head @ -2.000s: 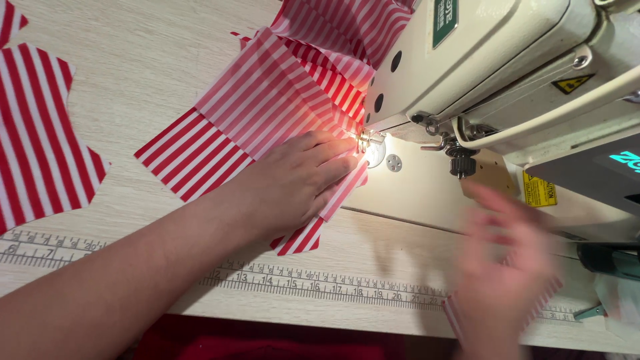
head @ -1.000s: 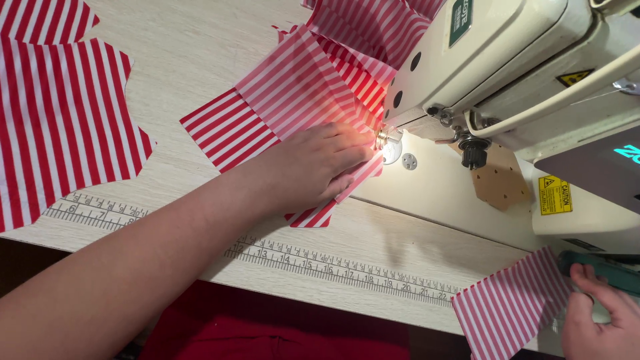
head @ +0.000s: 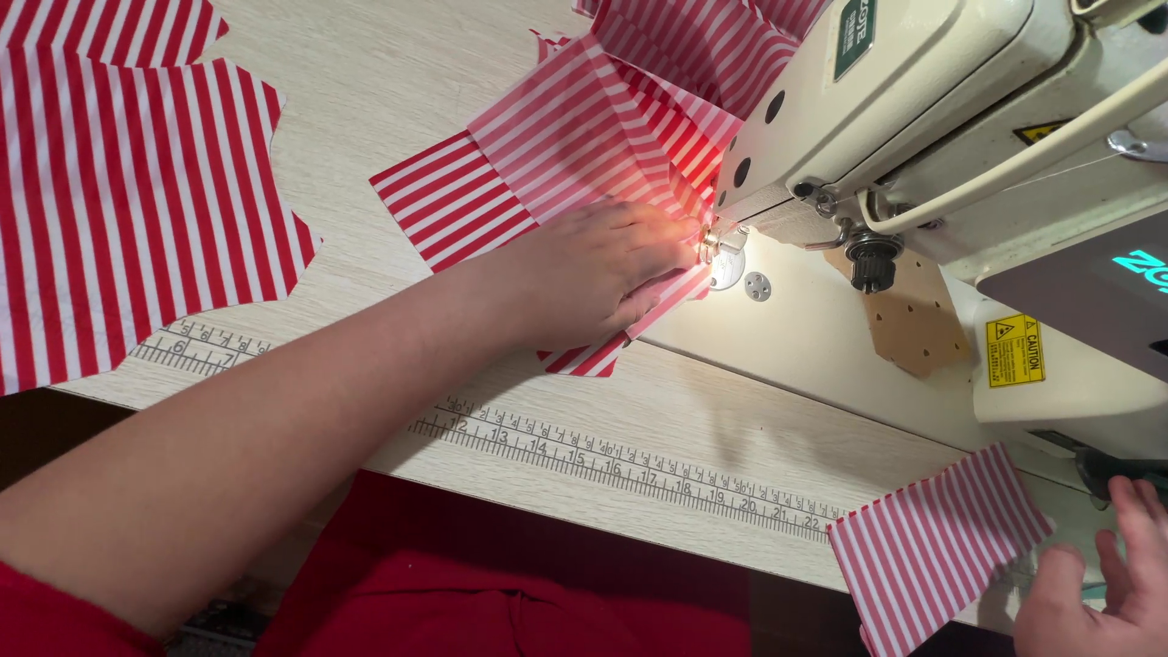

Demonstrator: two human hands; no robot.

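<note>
My left hand (head: 616, 274) lies flat on red-and-white striped fabric (head: 557, 155), its fingertips beside the lit presser foot (head: 710, 245) of a sewing machine (head: 876, 119). More of the striped fabric is bunched behind it. At the lower right edge, my right hand (head: 1100, 584) has its fingers apart and is partly out of view. Those fingers are near a dark green tool (head: 1100, 473) whose kind I cannot tell. Left of that hand, a small striped fabric piece (head: 940, 547) lies over the table's front edge.
Cut striped fabric pieces (head: 137, 210) lie at the left of the table. A printed ruler scale (head: 620, 474) runs along the front edge. The machine's tension knob (head: 871, 260), a yellow caution label (head: 1015, 351) and a brown perforated patch (head: 912, 315) are at the right.
My right hand has moved right, away from the machine's middle to the lower right corner. My left hand has stayed on the fabric by the presser foot. The view has shifted somewhat.
</note>
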